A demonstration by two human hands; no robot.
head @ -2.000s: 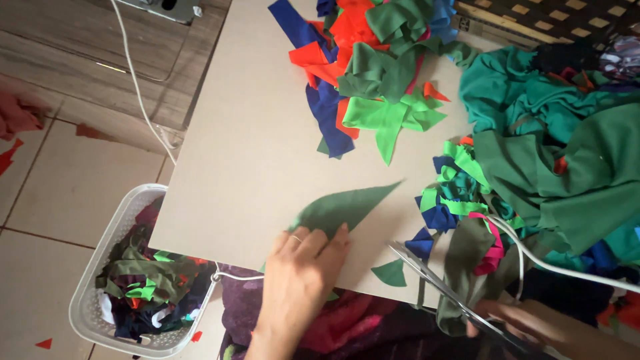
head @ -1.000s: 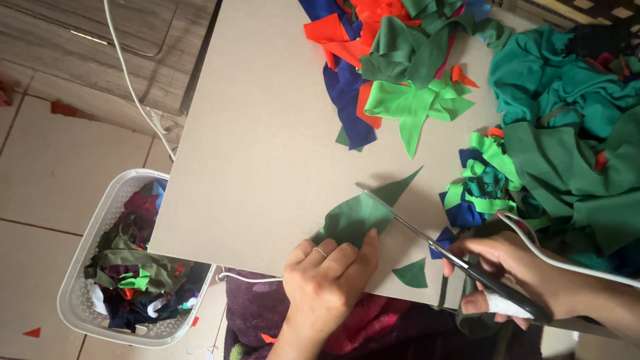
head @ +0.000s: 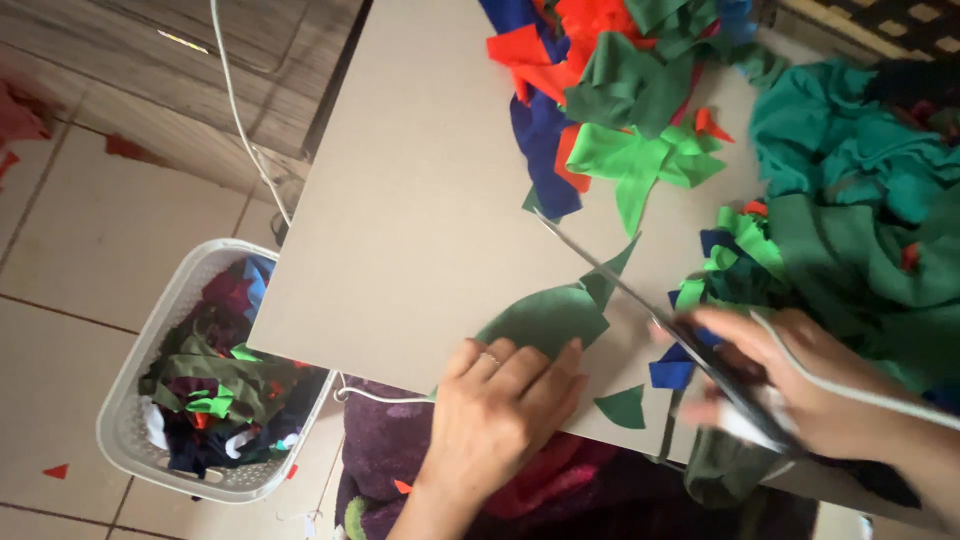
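Observation:
My left hand (head: 506, 409), with a ring on one finger, presses a dark green fabric piece (head: 544, 319) against the pale tabletop (head: 390, 225). A narrow pointed green offcut (head: 611, 274) lies at the piece's upper right corner, under the blades. My right hand (head: 765, 382), blurred, holds black-handled fabric scissors (head: 690, 345). Their blades look closed and point up and left, over the offcut. A small green triangle of fabric (head: 624, 407) rests near the table's front edge, between my hands.
Red, blue and green scraps (head: 630, 82) lie at the table's back. Small scraps and a green cloth heap (head: 847, 262) cover the right side. A white plastic basket (head: 124, 405) of scraps stands on the tiled floor. A white cable (head: 840, 386) crosses by my right wrist.
The pointed tip, part of the green piece one second ago, is now cut from it. The scissors, then across the fabric, now reach past it toward the back scraps.

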